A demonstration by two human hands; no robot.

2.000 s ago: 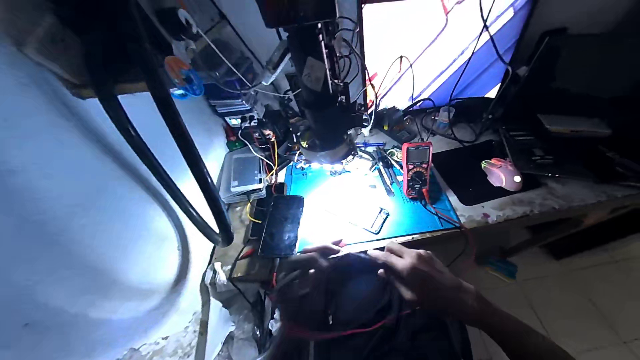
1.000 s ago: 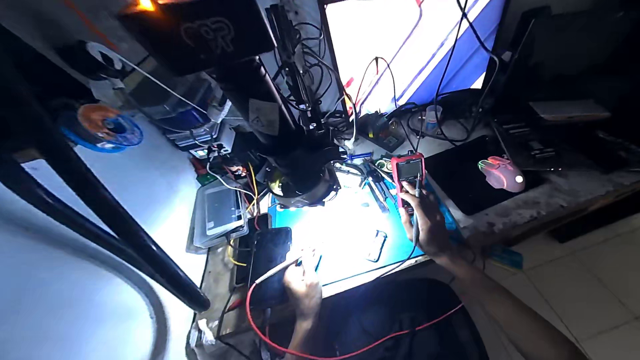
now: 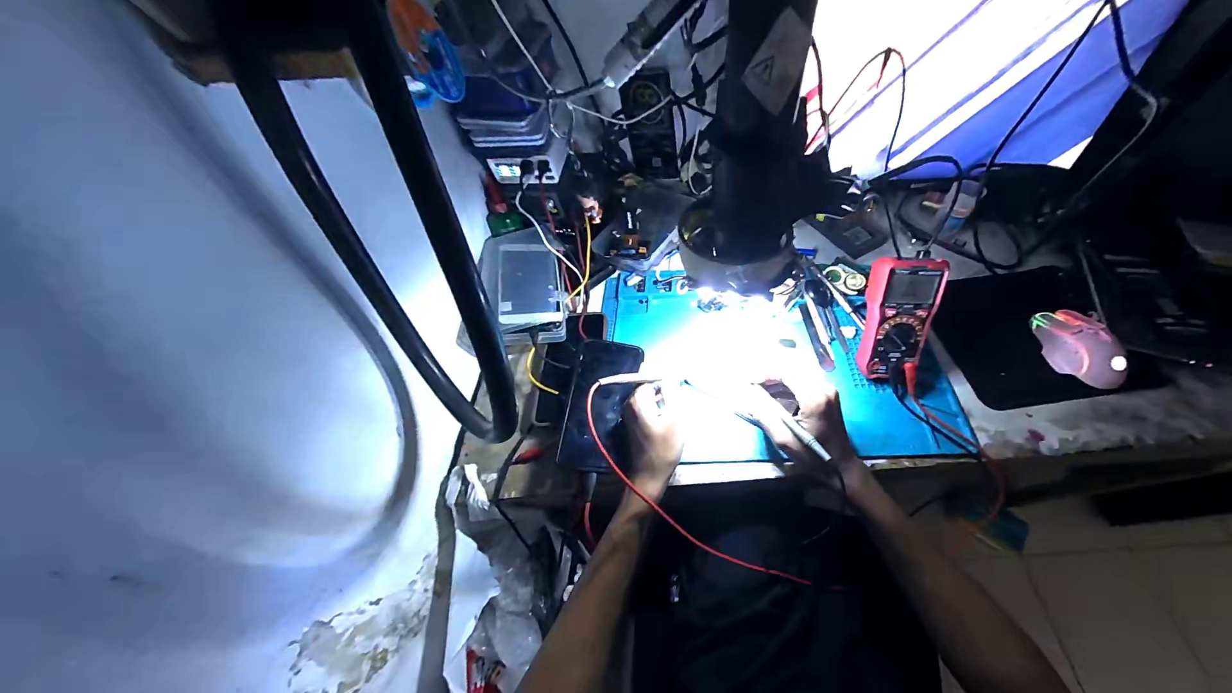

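Note:
My left hand (image 3: 654,423) is closed around a multimeter probe with a red lead (image 3: 664,520), over the edge of a dark phone (image 3: 599,404). In my right hand (image 3: 808,423) is a slim pen-like probe (image 3: 807,438), its tip pointing left toward the glare. Both hands rest at the front of a blue work mat (image 3: 900,423). Strong light under the microscope head (image 3: 736,245) washes out whatever lies between the hands. A red multimeter (image 3: 903,318) stands to the right of my right hand, leads plugged in.
Tweezers and other slim tools (image 3: 823,318) lie left of the multimeter. A pink mouse (image 3: 1078,348) sits on a black pad (image 3: 1001,337) at right. A clear plastic box (image 3: 525,284) is at left, below thick black tubing (image 3: 433,212). Cables crowd the back, before a bright monitor (image 3: 962,87).
My right hand has left the multimeter and come down to the mat, now holding a probe. My left hand still holds the probe with the red lead.

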